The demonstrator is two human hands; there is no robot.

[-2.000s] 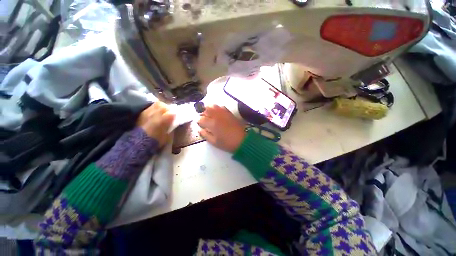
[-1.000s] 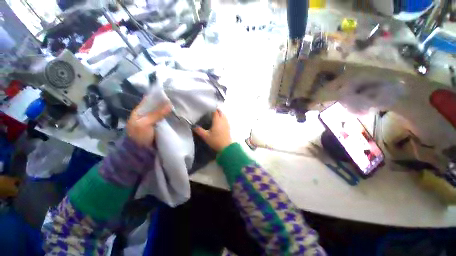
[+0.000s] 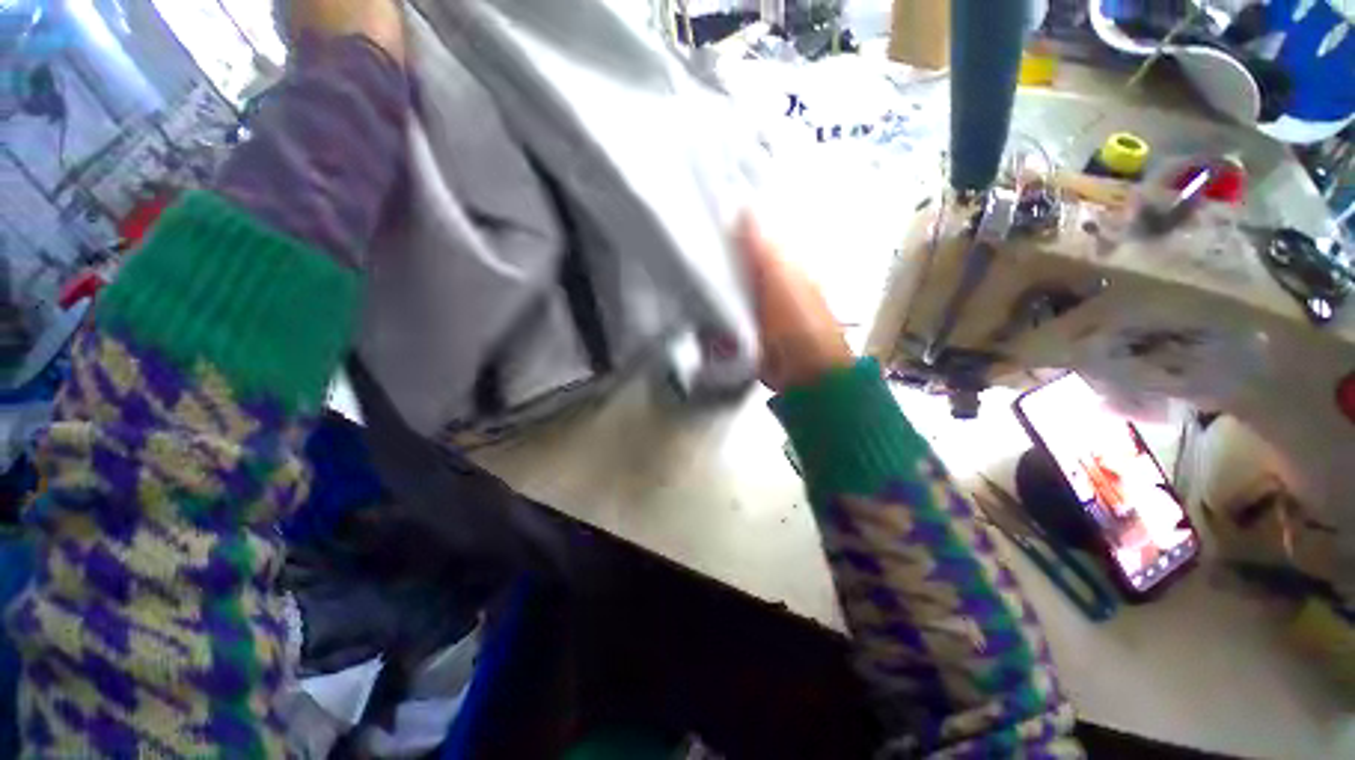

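Note:
A light grey garment (image 3: 491, 282) with dark strips hangs in front of me, left of the sewing machine, blurred in places. My left hand (image 3: 345, 18) is raised at the top edge, at the garment's upper left; it is partly cut off and its fingers are not clear. My right hand (image 3: 791, 305) is at the garment's right side, its fingers partly hidden by cloth and glare. The garment's lower edge is over the table's front edge, with a dark part hanging below. The sewing machine (image 3: 1100, 275) stands to the right of my right hand.
A lit smartphone (image 3: 1112, 483) leans on a round black object (image 3: 1049, 490). Teal-handled snips (image 3: 1073, 576) lie beside it on the pale table (image 3: 713, 512). A yellow spool (image 3: 1123, 152) is on top of the machine. A yellowish brush (image 3: 1327, 636) is at the right. Cloth and blue material lie below left.
The view has turned left. The garment has left the needle area, and is now lifted and spread in front of me. My left hand has gone up; my right hand stays at the cloth's right side.

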